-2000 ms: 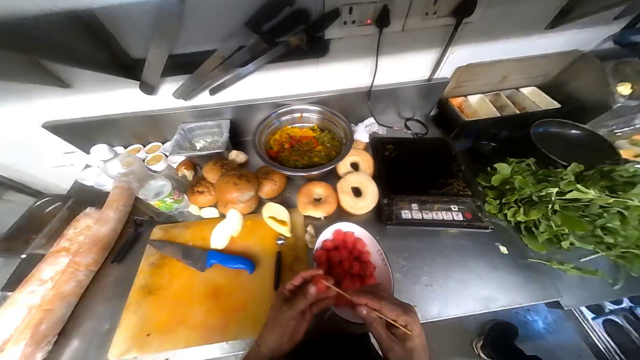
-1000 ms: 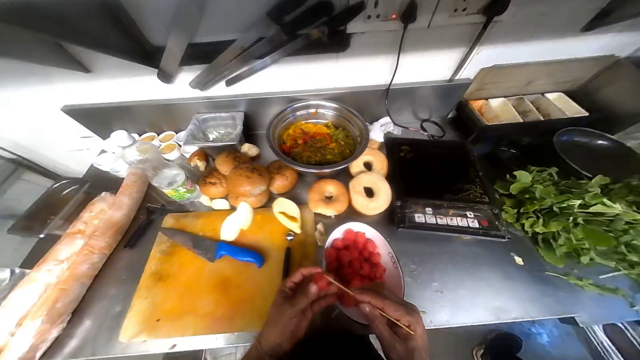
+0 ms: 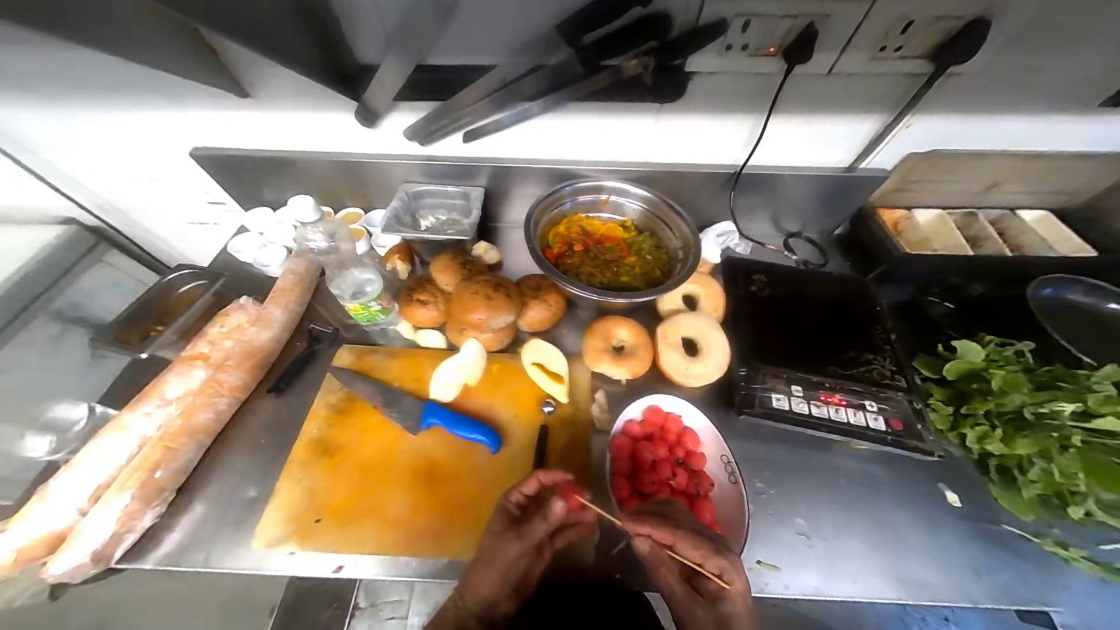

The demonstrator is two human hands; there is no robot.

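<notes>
My left hand [image 3: 529, 542] pinches a red fruit ball [image 3: 570, 495], which looks like watermelon, above the near edge of the counter. A thin wooden skewer [image 3: 652, 541] lies in the fingers of my right hand [image 3: 691, 560], its tip at the ball. Behind my right hand, a white oval bowl [image 3: 735, 490] holds many red fruit balls [image 3: 661, 455]. Left of the bowl is a yellow cutting board [image 3: 376, 490], bearing a blue-handled knife [image 3: 455, 426], pale cut pieces [image 3: 458, 370] and a melon baller [image 3: 542, 437] with a dark handle.
Bread rolls [image 3: 484, 304], bagels [image 3: 691, 348] and a steel bowl of chopped vegetables [image 3: 612, 249] stand behind the board. Long baguettes [image 3: 184, 411] lie at left. An induction cooktop [image 3: 831, 407] and leafy greens [image 3: 1032, 420] are at right. Knives [image 3: 534, 87] hang on the wall.
</notes>
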